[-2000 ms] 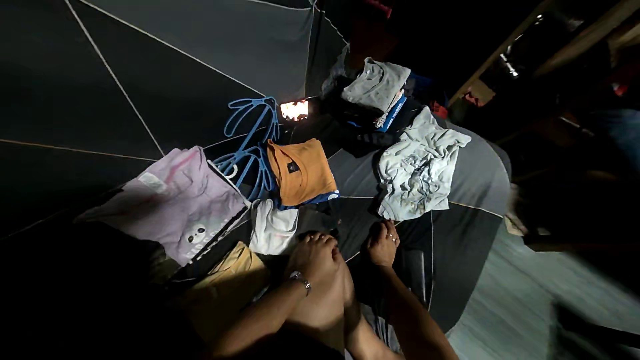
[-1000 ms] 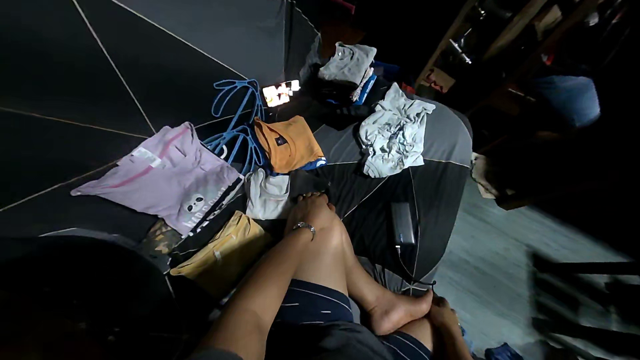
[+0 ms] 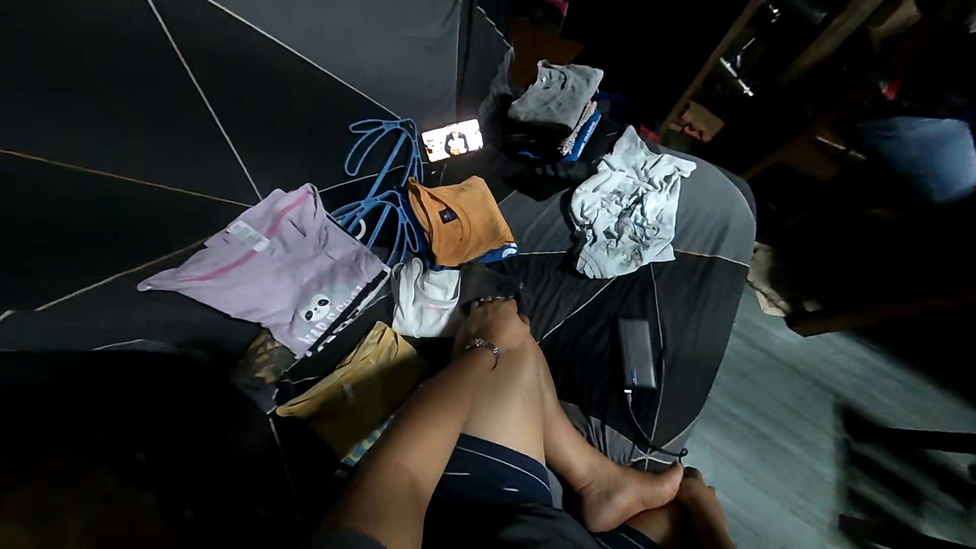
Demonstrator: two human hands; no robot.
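Observation:
My left hand [image 3: 496, 324], with a bracelet at the wrist, rests over my raised knee. Close to it lie a white garment [image 3: 425, 297] and a folded orange shirt [image 3: 461, 221]. At the lower right, my right hand [image 3: 701, 499] is beside my bare foot [image 3: 629, 492]; its fingers are hard to make out. A lilac shirt with a panda print [image 3: 278, 263] and a yellow garment [image 3: 358, 389] lie to the left. Blue hangers [image 3: 381, 202] are behind the orange shirt. A crumpled pale shirt [image 3: 633, 206] lies to the right.
A lit phone [image 3: 453, 140] stands behind the clothes, near a stack topped by a grey garment [image 3: 557, 95]. A dark power bank [image 3: 637, 353] with a cable lies on the dark fabric-covered seat [image 3: 709, 267]. Wooden furniture [image 3: 839, 316] is at the right.
My right hand has moved from near the pale shirt down to beside my foot. The power bank shows more fully now. My left hand stays on the knee.

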